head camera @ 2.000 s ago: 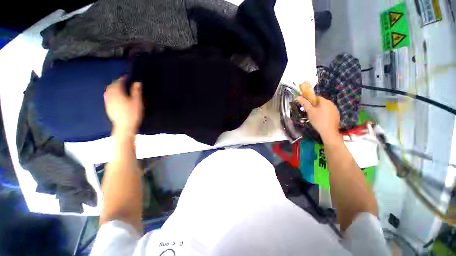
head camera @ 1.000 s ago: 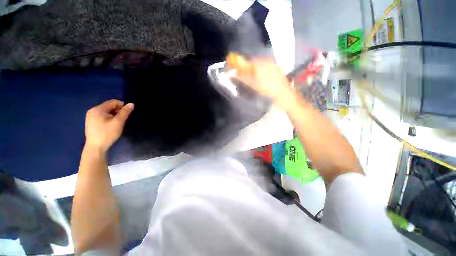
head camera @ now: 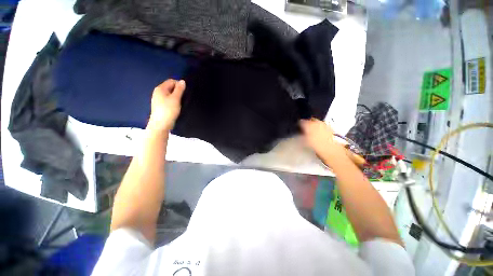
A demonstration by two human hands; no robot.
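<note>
A black garment (head camera: 238, 108) lies spread over the right part of the navy padded board (head camera: 119, 81). My left hand (head camera: 166, 103) is at the garment's left edge, thumb and fingers pinched on the cloth edge. My right hand (head camera: 318, 135) is at the garment's right lower edge, its fingers on the cloth; they are slightly blurred, and whether they grip is unclear. The steam iron (head camera: 352, 153) stands at the right table edge, partly hidden behind my right forearm, with its tan handle showing. A grey tweed garment (head camera: 167, 21) is heaped along the far side.
Dark grey pieces (head camera: 46, 124) hang at the left end of the white table (head camera: 208, 151). Checked cloth (head camera: 378, 126) is beside the iron. A green box (head camera: 340, 218) is below the table edge. Black and yellowish hoses (head camera: 432, 161) hang at right.
The iron has gone from over the black garment back to the right table edge, and my right hand has left its handle for the cloth. No steam shows now.
</note>
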